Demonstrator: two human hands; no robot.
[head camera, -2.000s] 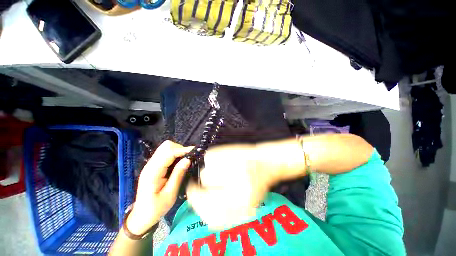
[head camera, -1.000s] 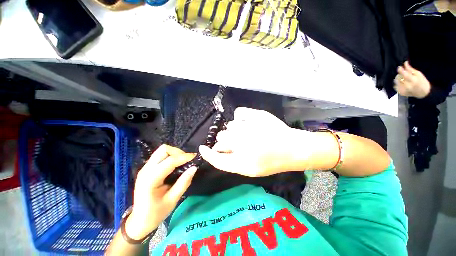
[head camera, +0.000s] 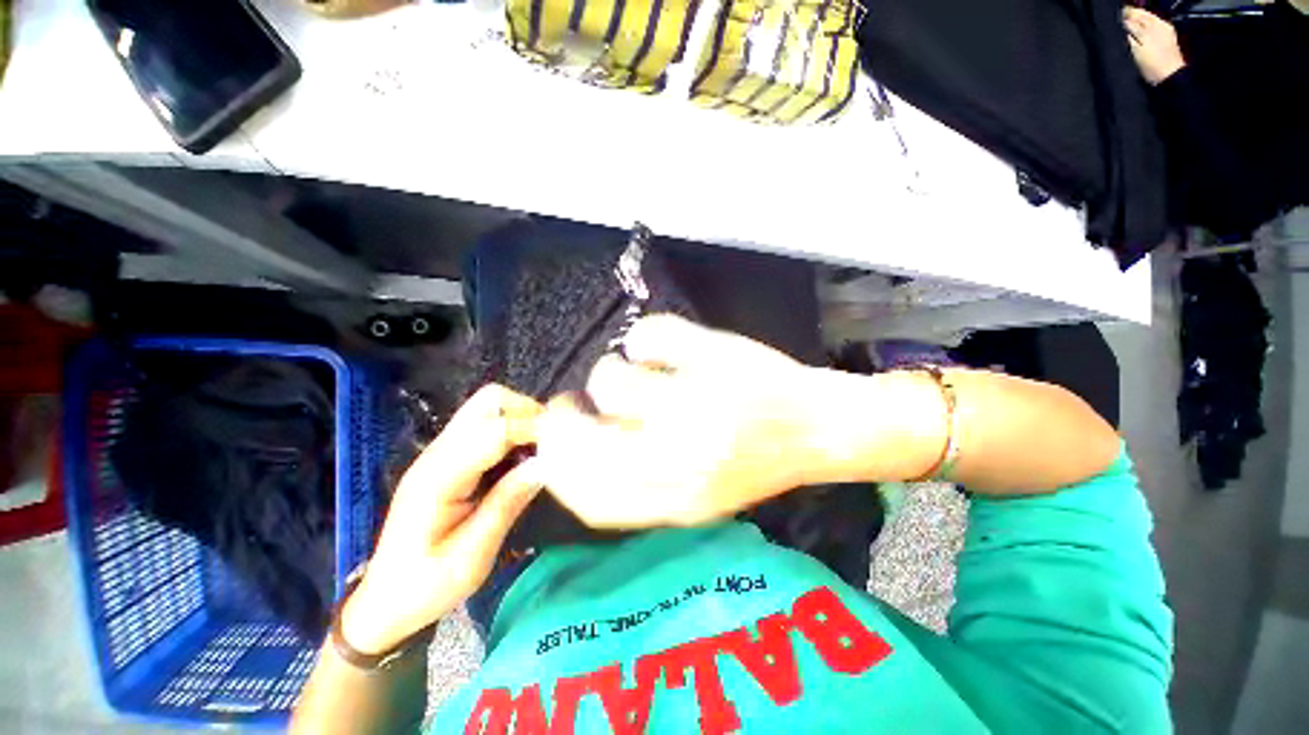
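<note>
A black fuzzy garment (head camera: 553, 323) lies over my lap, below the table edge. A narrow trim with silvery glints (head camera: 632, 269) runs along its edge toward my fingers. My left hand (head camera: 457, 506) pinches the garment edge between thumb and fingers. My right hand (head camera: 675, 428) is closed close against the left fingertips, over the trim, and covers much of it. No needle or thread can be made out; what the right fingertips hold is hidden.
A white table (head camera: 431, 151) crosses in front, bearing a black smartphone (head camera: 194, 69), yellow-and-black striped bundles (head camera: 775, 58) and a flat black garment (head camera: 1026, 101). A blue basket (head camera: 348, 474) with dark cloth stands at left. Another person's hand (head camera: 1153, 43) is at the top right.
My right hand has moved slightly left and down along the trim, up to my left fingertips. The other person's hand has moved up along the black garment.
</note>
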